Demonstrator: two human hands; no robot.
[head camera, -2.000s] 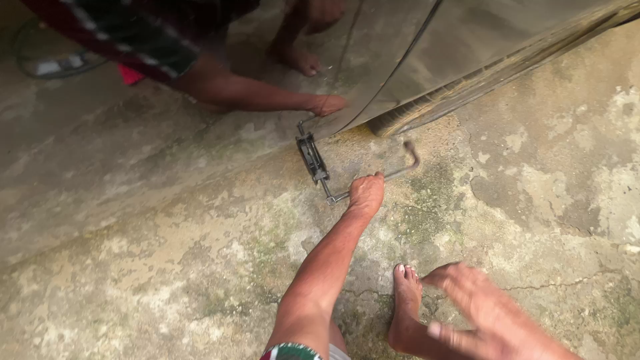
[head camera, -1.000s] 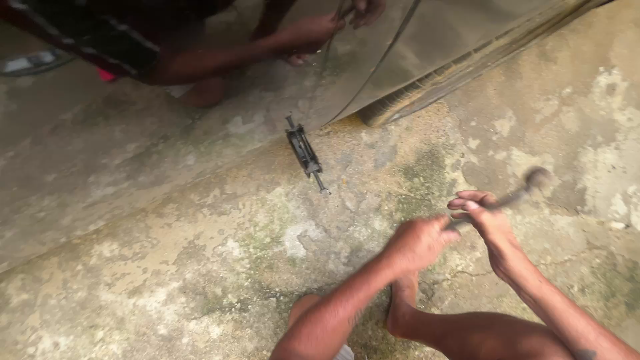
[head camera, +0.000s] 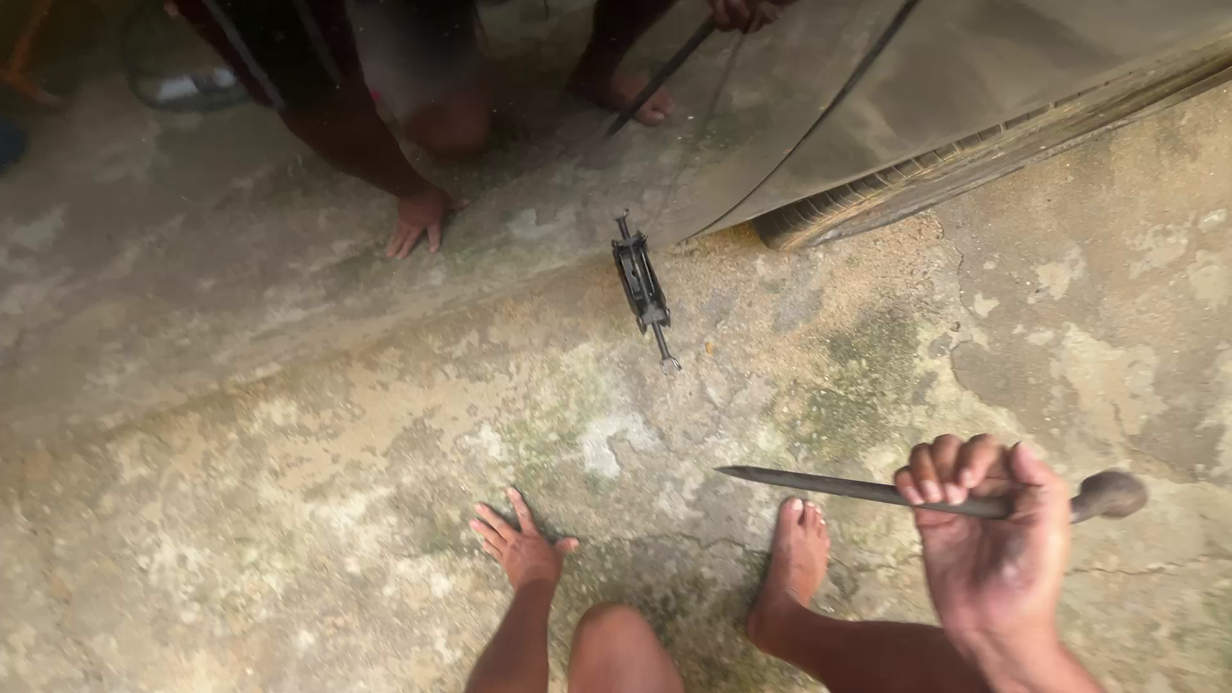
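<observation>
My right hand (head camera: 996, 539) grips a dark metal lug wrench (head camera: 828, 484), its tapered tip pointing left and its rounded socket end sticking out past my thumb. My left hand (head camera: 525, 553) rests with spread fingers on the concrete floor, holding nothing. Ahead of both hands, a black scissor jack (head camera: 640, 281) lies beside the lower edge of a glossy car body panel (head camera: 539, 207). A small hooked end on the jack's screw points toward me. Neither hand touches the jack.
A car tire (head camera: 866, 197) shows under the body at upper right. My bare foot (head camera: 797, 558) and bent knee (head camera: 621, 645) are on the near side. The dark panel mirrors my arms, a foot and the floor. Cracked, stained concrete (head camera: 366, 462) stretches around the jack.
Two seconds ago my left hand held a cranked rod at the jack; a second ago both hands were together at the wrench. Now the left is on the floor and the right alone holds the wrench.
</observation>
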